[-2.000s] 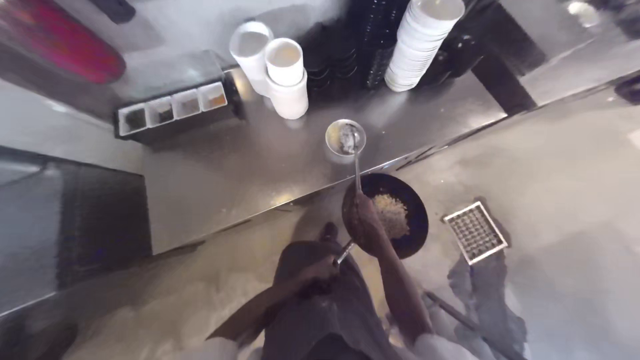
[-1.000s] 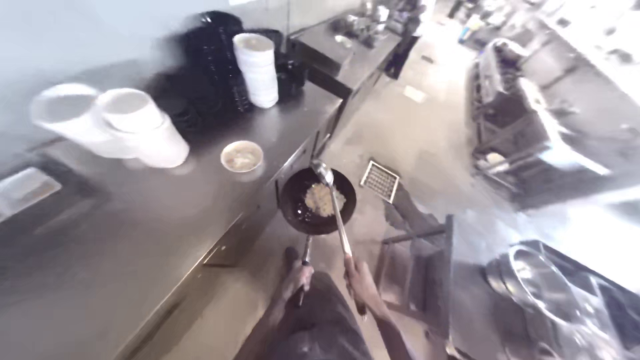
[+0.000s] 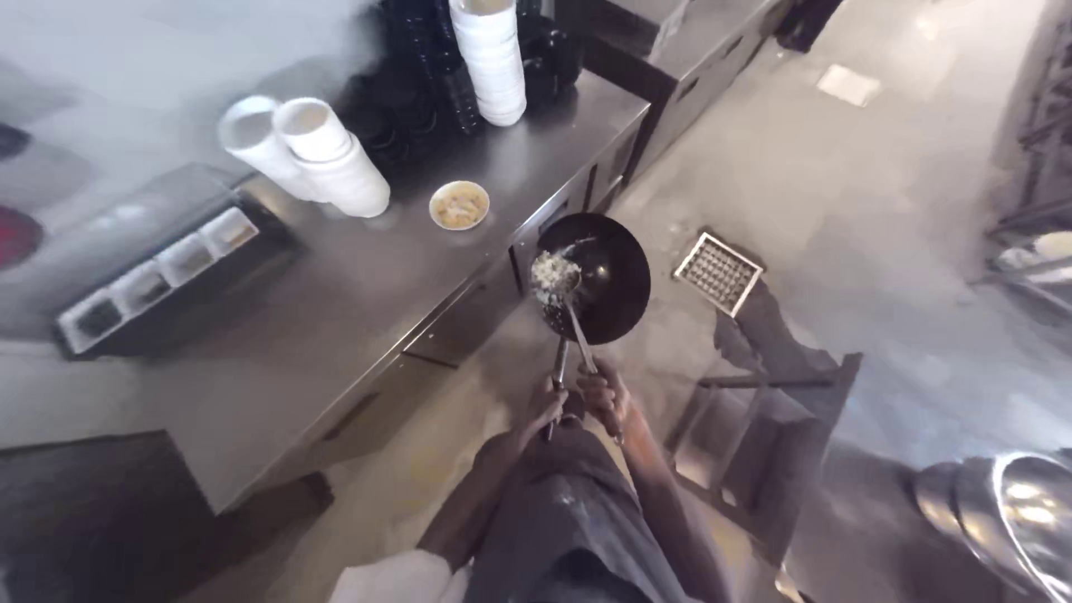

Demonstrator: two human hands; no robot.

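Note:
My left hand (image 3: 546,404) is closed around the metal handle of a dark wok (image 3: 615,280), held in front of me beside the counter edge. In my right hand (image 3: 605,394) is a metal ladle (image 3: 579,335), its head down in the wok. Rice-like food (image 3: 554,278) lies at the wok's left side, against the ladle head. A white bowl (image 3: 459,205) with pale food in it stands on the steel counter (image 3: 352,276), up and to the left of the wok.
Stacks of white tubs (image 3: 343,176) and white bowls (image 3: 494,67) stand along the counter's back, near black containers. A rack of seasoning trays (image 3: 163,276) is at the left. Right of me are a floor drain grate (image 3: 718,274), a metal stand (image 3: 754,435) and large metal pots (image 3: 1022,511).
The ladle was over the counter bowl two seconds ago and is now in the wok. The food has shifted to the wok's left side. The view has swung about.

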